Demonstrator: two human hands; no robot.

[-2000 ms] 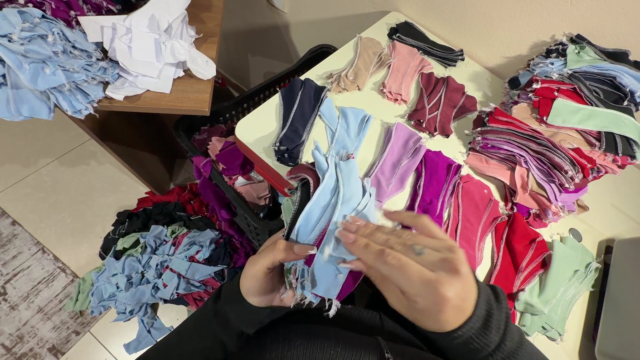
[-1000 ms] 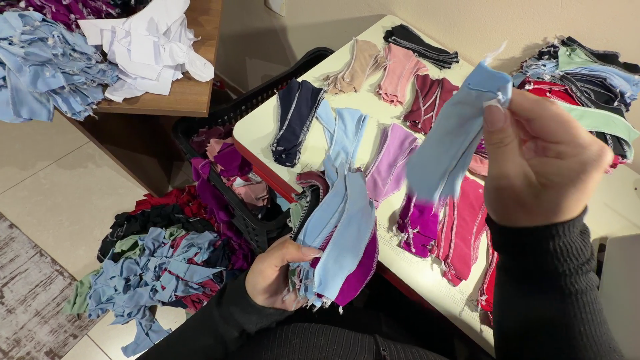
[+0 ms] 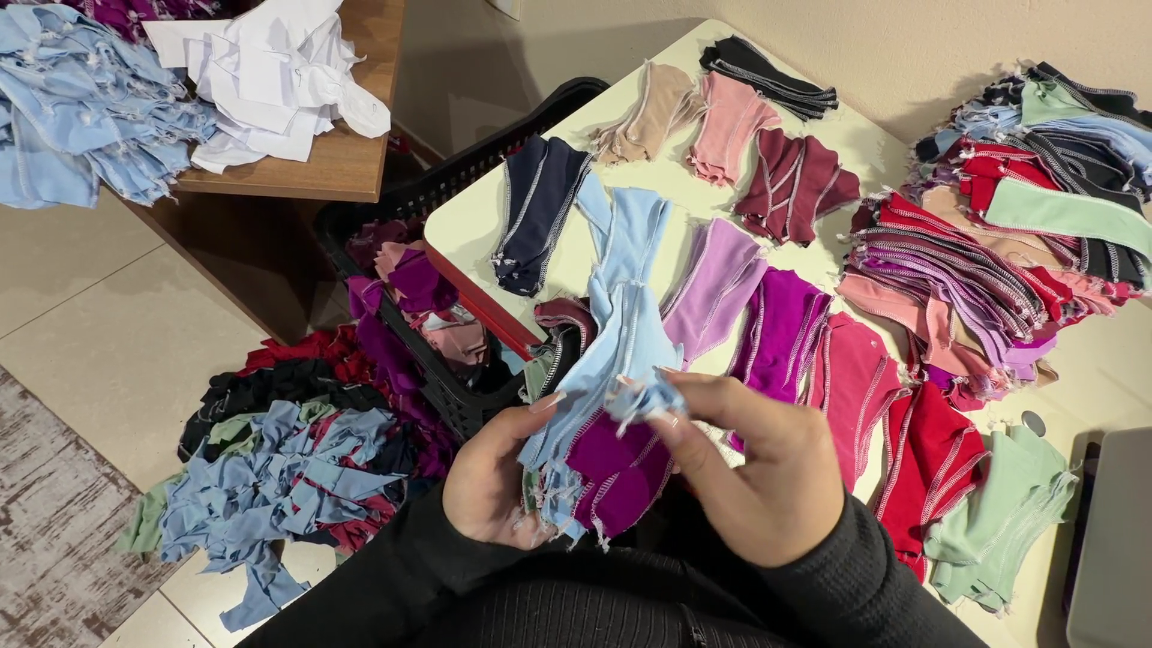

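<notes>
My left hand point(image 3: 499, 472) grips a bundle of fabric strips at the near edge of the white table. Light blue strips point(image 3: 594, 369) lie on top of that bundle, with purple strips point(image 3: 621, 468) beneath and darker and green ones at its left side. Between the thumb and fingers of my right hand point(image 3: 756, 450) is the frayed end of a light blue strip point(image 3: 650, 400), held just above the bundle. Beyond my hands, more light blue strips point(image 3: 634, 225) rest on the table, with a lilac stack point(image 3: 711, 279) to their right and a navy stack point(image 3: 540, 211) to their left.
The white table point(image 3: 468, 225) also bears beige point(image 3: 650, 112), pink, black, maroon, magenta, red point(image 3: 931, 459) and green stacks, plus a large mixed heap point(image 3: 963, 270). A black basket point(image 3: 405, 346) of scraps and a floor pile point(image 3: 270, 477) are at left. Fabric covers part of a wooden surface point(image 3: 351, 171).
My right hand has come down and left from its raised position, where it held a light blue strip over the table, to the bundle. My left hand still grips the bundle.
</notes>
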